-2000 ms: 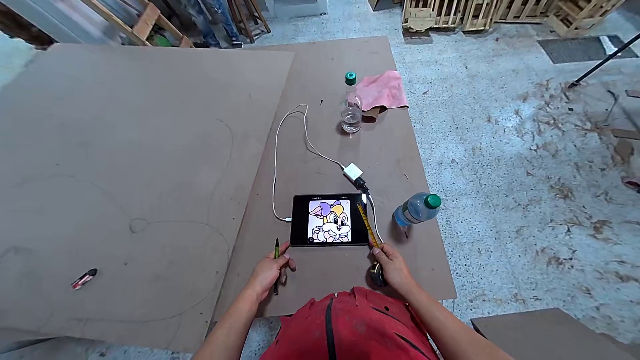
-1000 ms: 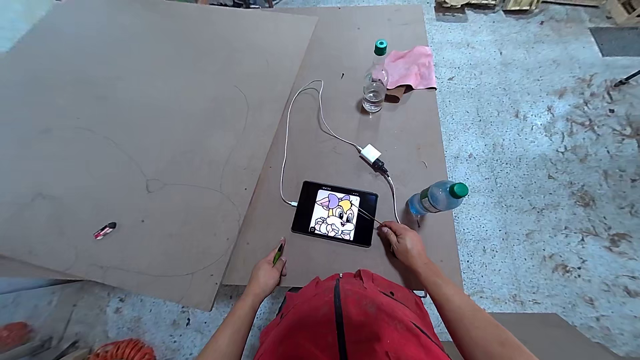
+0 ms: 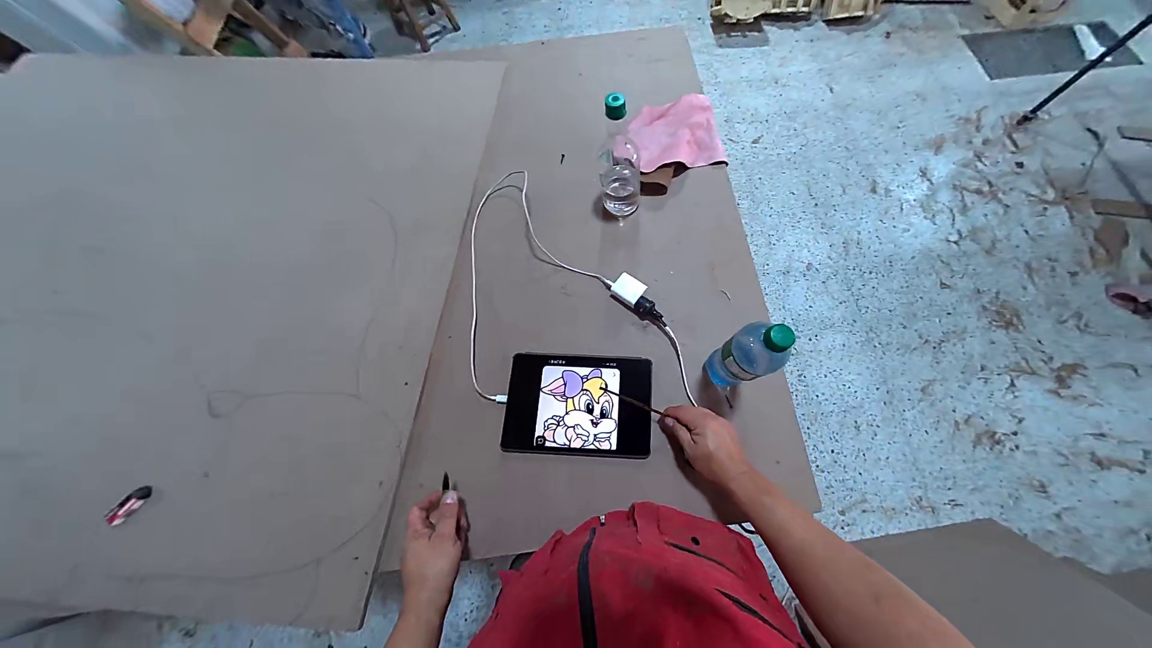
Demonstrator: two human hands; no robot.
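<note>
A tablet (image 3: 636, 432) with a cartoon rabbit picture on its screen lies on the brown board table. My right hand (image 3: 706, 441) holds a thin dark stick (image 3: 643, 406) whose tip reaches over the picture. At the lower left, my left hand (image 3: 434, 531) grips a short dark pointed tool (image 3: 445, 482), mostly hidden by the fingers. A white cable (image 3: 474, 297) runs from the tablet's left side to a white charger (image 3: 628, 288), joined to a black plug (image 3: 646, 308). Faint curved pencil lines (image 3: 288, 394) mark the large board (image 3: 225, 225) on the left.
A blue-tinted plastic bottle with green cap (image 3: 749, 354) stands right of the tablet. Farther back are a clear bottle (image 3: 620, 175) and a pink cloth (image 3: 679, 133). A red-and-black cutter-like tool (image 3: 129, 506) lies on the left board. The speckled floor (image 3: 828, 225) bears scattered shavings.
The tape measure seen by my right hand two seconds ago no longer shows, and that hand now points the thin stick at the screen. My left hand has stayed near the table's front edge.
</note>
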